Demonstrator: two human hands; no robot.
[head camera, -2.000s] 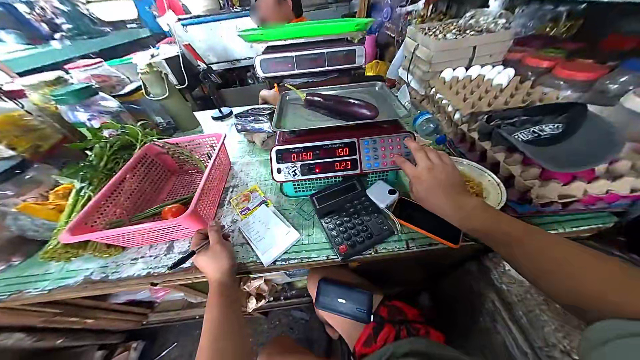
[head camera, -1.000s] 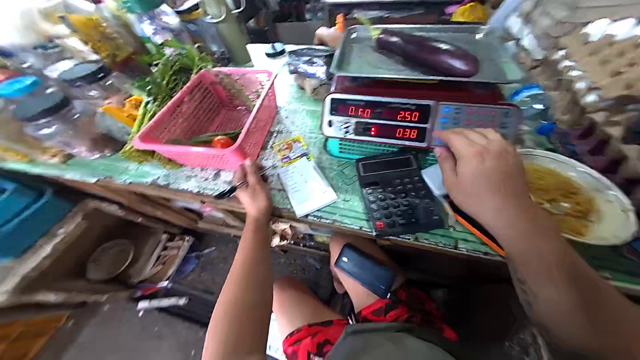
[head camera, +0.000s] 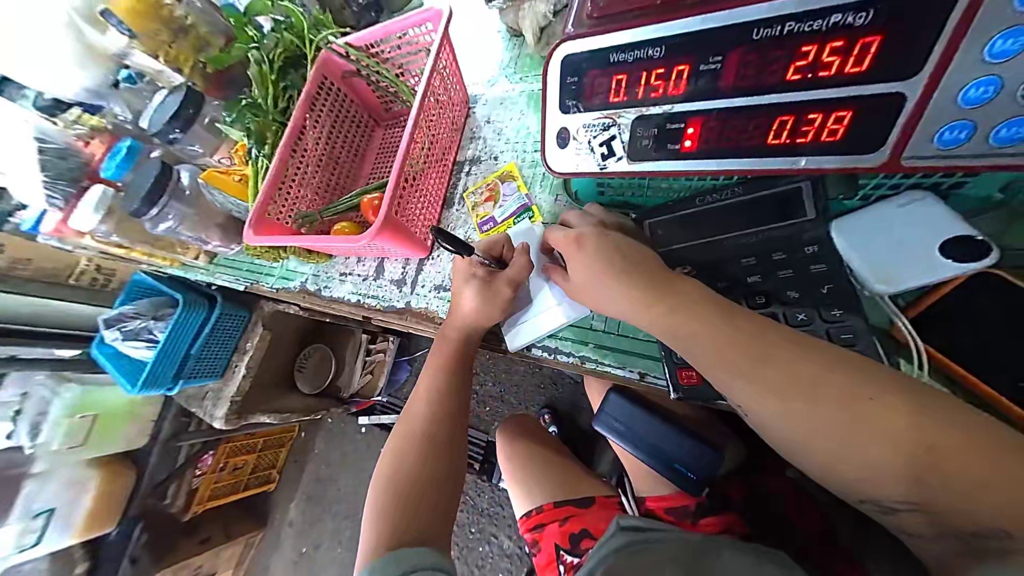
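A black pen (head camera: 458, 245) is gripped in my left hand (head camera: 490, 280), which rests on a white notepad (head camera: 544, 320). My right hand (head camera: 612, 256) lies on the pad's right edge, fingers bent, touching the paper. Just above the pad is a yellow seasoning packet (head camera: 502, 200). A black desk calculator (head camera: 760, 272) sits partly behind my right forearm. Beyond it, the digital scale (head camera: 744, 88) shows lit red figures; its pan is out of view. A pink plastic basket (head camera: 432, 144) stands left of the pad, with tomatoes (head camera: 371, 206) and green stalks inside.
Leafy greens (head camera: 276, 88) and lidded plastic jars (head camera: 180, 200) line the left side. A white device (head camera: 904, 240) and an orange-edged phone (head camera: 976, 336) lie at right. Blue baskets (head camera: 160, 344) stand below the table edge. A dark power bank (head camera: 658, 438) rests on my thigh.
My right hand has moved from the scale's keypad to the notepad. My left hand has brought the pen from beside the pad onto it. The view has turned down and closer.
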